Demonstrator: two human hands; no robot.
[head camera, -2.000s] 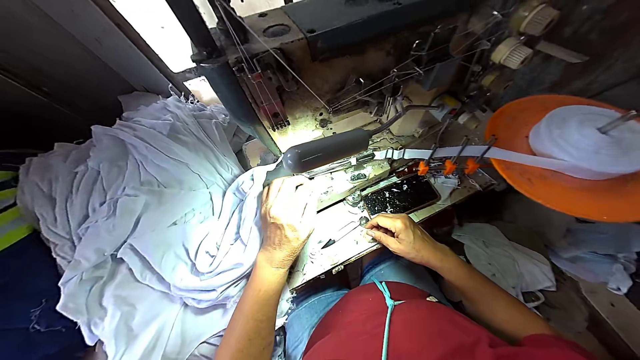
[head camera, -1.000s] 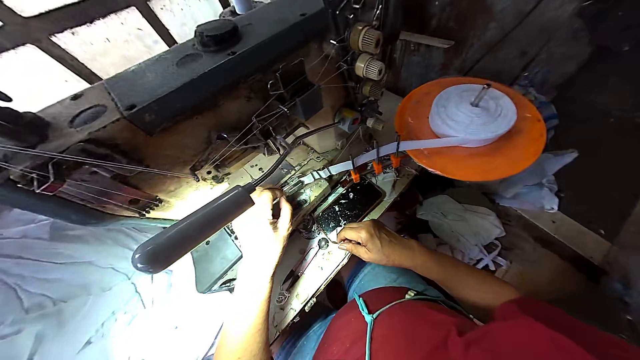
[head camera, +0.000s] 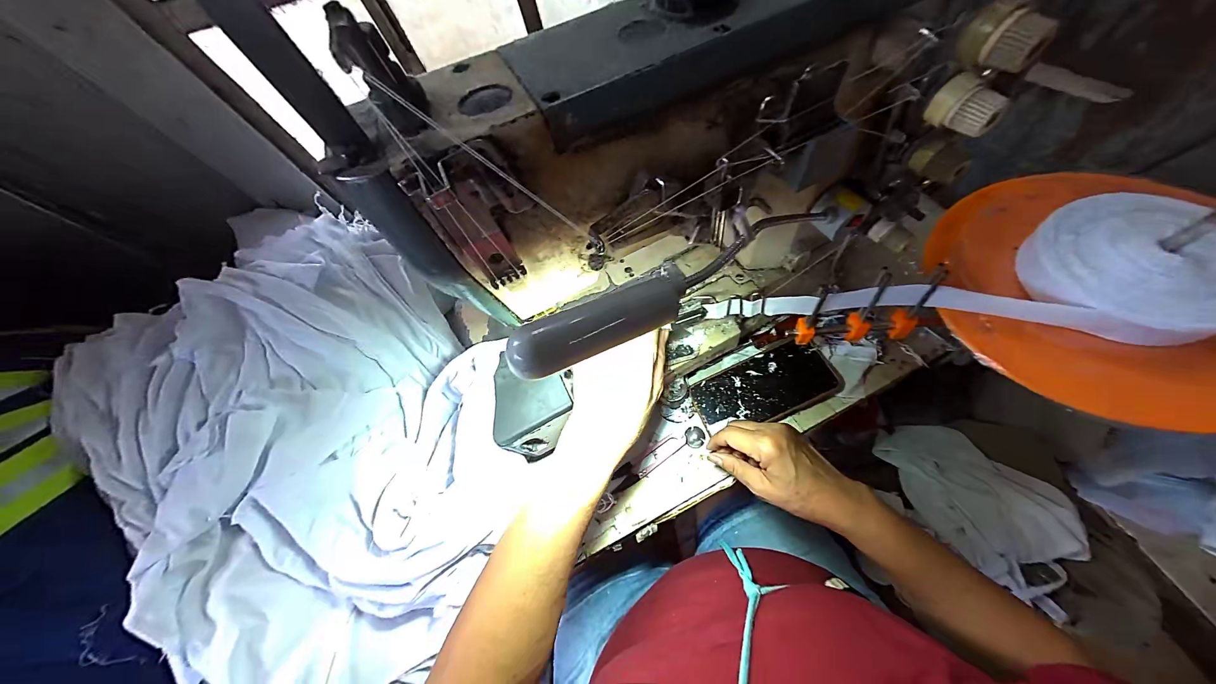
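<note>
My left hand is by the needle area of an industrial sewing machine, partly under the grey handle-shaped lamp; glare and the lamp hide its fingers, so a hold cannot be told. My right hand rests at the front edge of the machine bed, fingers curled beside a small round metal knob. A black phone-like slab strewn with lint lies just beyond it. White tape runs from a roll on an orange disc past orange clips toward the machine.
A large heap of pale cloth fills the left side. A grey metal plate lies left of my left hand. More white cloth hangs low at the right. Threads run from the tension knobs across the machine.
The view has swung right and then back left. My right hand stays near the knob at the bed's front edge, and my left hand stays by the lamp.
</note>
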